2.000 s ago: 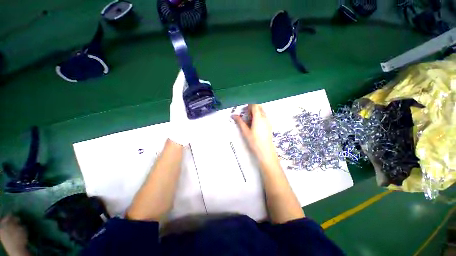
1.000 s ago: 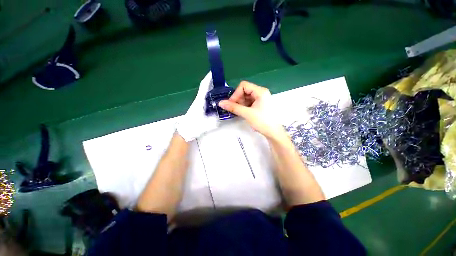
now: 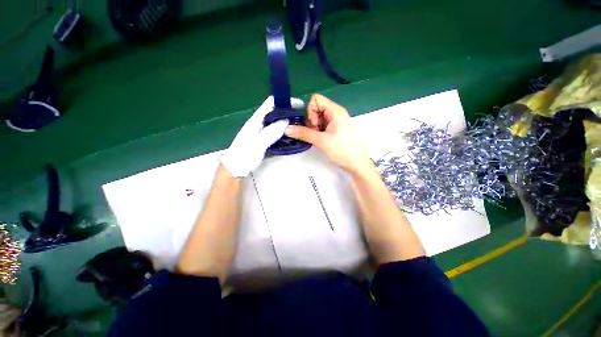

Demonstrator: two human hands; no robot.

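A dark navy housing (image 3: 288, 146) is held above the white sheet (image 3: 296, 217), its long glossy arm (image 3: 278, 69) pointing away from me. My left hand (image 3: 250, 141), in a white glove, grips the housing from its left side. My bare right hand (image 3: 331, 135) is at the housing's right side, thumb on it and fingers curled. Whether a wire clip is between those fingers is hidden. A tangled heap of silvery wire clips (image 3: 438, 168) lies on the right end of the sheet.
A yellow woven sack (image 3: 567, 85) with dark lining lies at the right. More housings stand on the green line, at the upper left (image 3: 34, 108) and left (image 3: 49, 227). A black moulded part (image 3: 115, 271) is left of the sheet. Copper-coloured parts (image 3: 9, 253) show at the left edge.
My right hand has come from beside the clip heap to the housing. The housing has turned in my left hand, showing a broader rounded base. Parts on the line have shifted left in view.
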